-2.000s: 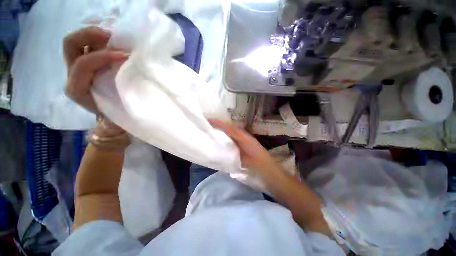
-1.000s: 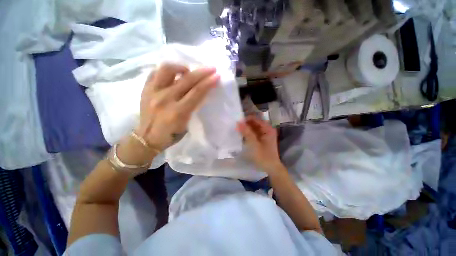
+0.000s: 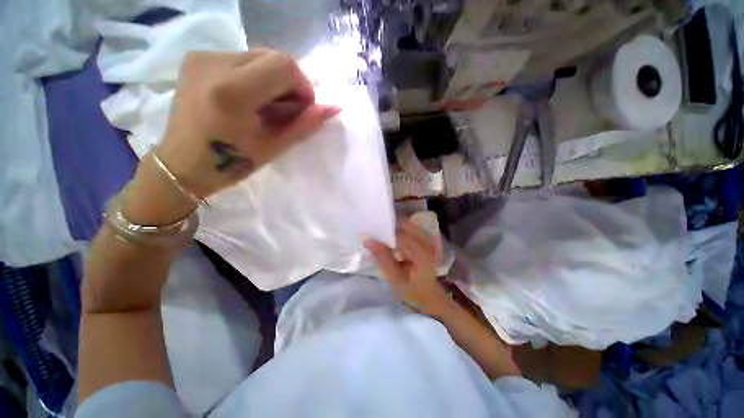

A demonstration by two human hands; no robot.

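Observation:
A white garment piece (image 3: 285, 208) lies from the bright needle area of the overlock machine (image 3: 489, 49) down to my lap. My left hand (image 3: 245, 106) is above its upper part, fingers curled, fingertips near the glare by the needle; whether they pinch the cloth is hard to tell. My right hand (image 3: 408, 253) holds the lower right edge of the cloth between thumb and fingers, at the table's front edge. The cloth's right edge runs straight between the needle area and my right hand.
Grey snips (image 3: 530, 143) stand by the machine over a measuring tape (image 3: 571, 148). A white roll (image 3: 644, 82), a black rectangle (image 3: 697, 53) and black scissors (image 3: 728, 131) are at right. A white bundle (image 3: 579, 261) hangs below the edge. Purple cloth (image 3: 86, 155) lies left.
The cloth, earlier lifted and bunched, now lies spread by the needle. My left hand has moved up and left from flat on the cloth, fingers now curled. My right hand moved slightly down.

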